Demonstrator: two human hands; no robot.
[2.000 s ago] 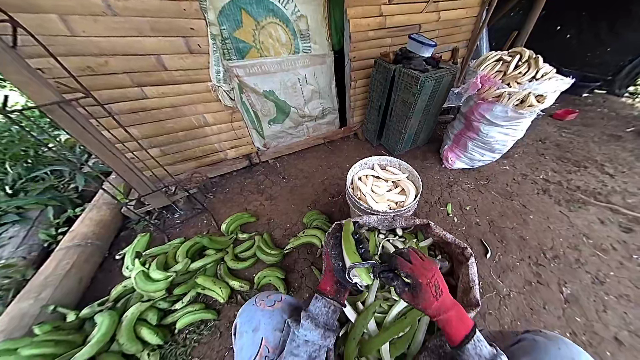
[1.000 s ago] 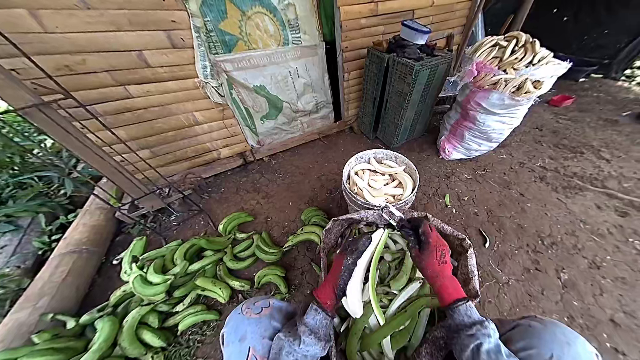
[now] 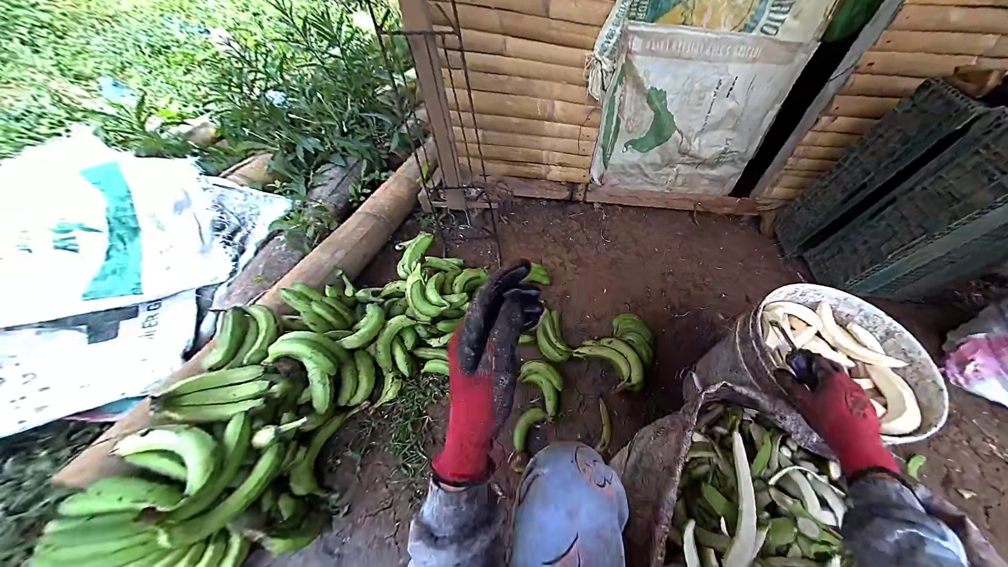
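Note:
My left hand (image 3: 492, 354), in a red and black work glove, is raised over the ground with nothing seen in it, its fingers apart from the thumb. Beneath and left of it lies a heap of green plantains (image 3: 307, 354). My right hand (image 3: 831, 402), gloved alike, is at the near rim of a white bucket (image 3: 937, 378) of peeled plantains (image 3: 894, 394), closed on a small dark-handled tool (image 3: 802, 364), partly hidden. Nearer me, an open sack (image 3: 661, 465) holds green peels and pale strips (image 3: 744, 504).
A bamboo wall (image 3: 528, 94) with a printed sack (image 3: 693, 110) stands ahead. Dark green crates (image 3: 906, 189) lean at the right. A bamboo pole (image 3: 354, 244) borders the plantain heap, with a white sack (image 3: 102, 260) beyond it. My knee (image 3: 571, 504) is between heap and peel sack.
My left hand has left the peel sack and moved left toward the green heap. My right hand has moved from over the peels to the bucket. The view has swung left.

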